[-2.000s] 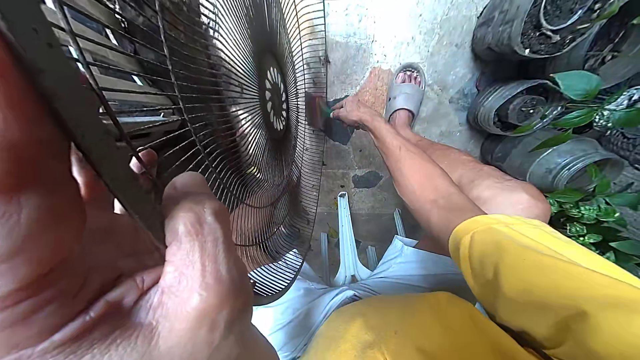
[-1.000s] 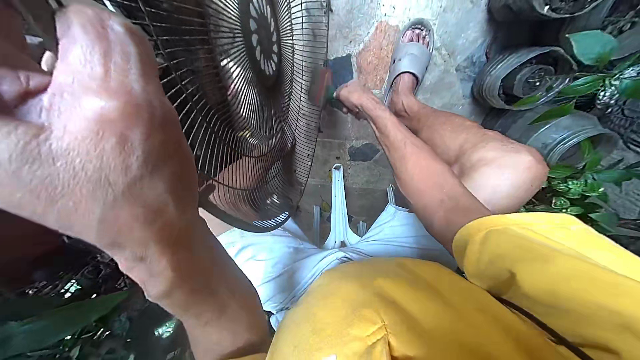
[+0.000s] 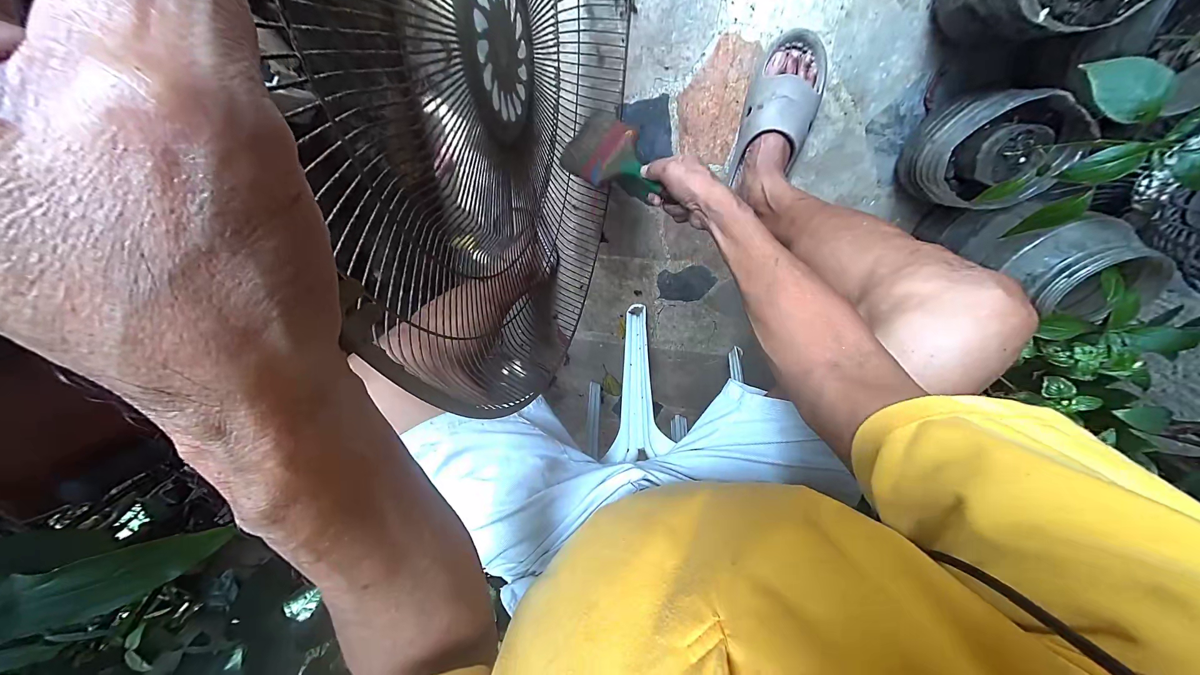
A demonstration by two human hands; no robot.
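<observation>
A wire fan guard (image 3: pixel 450 253) with a round hub badge stands upright on my left, in front of my white shorts. My right hand (image 3: pixel 689 192) grips a paintbrush (image 3: pixel 609 155) by its green handle, its dark bristles against or very near the guard's wires. My left hand (image 3: pixel 150 150) is large and close at the upper left, its back toward me, beside the guard. Its fingers run out of view, so whether it holds anything is hidden.
Several plant pots (image 3: pixel 998 145) line the right side, with leafy plants (image 3: pixel 1097 366) below. A white plastic seat edge (image 3: pixel 637 394) shows between my legs. My sandalled foot (image 3: pixel 780 103) rests on stone paving (image 3: pixel 722 89). Leaves (image 3: pixel 112 572) fill the lower left.
Two seconds ago my left hand's thumb was by a flat dark strip at the guard's side; now the back of that hand and the forearm show. My right hand keeps the brush near the guard.
</observation>
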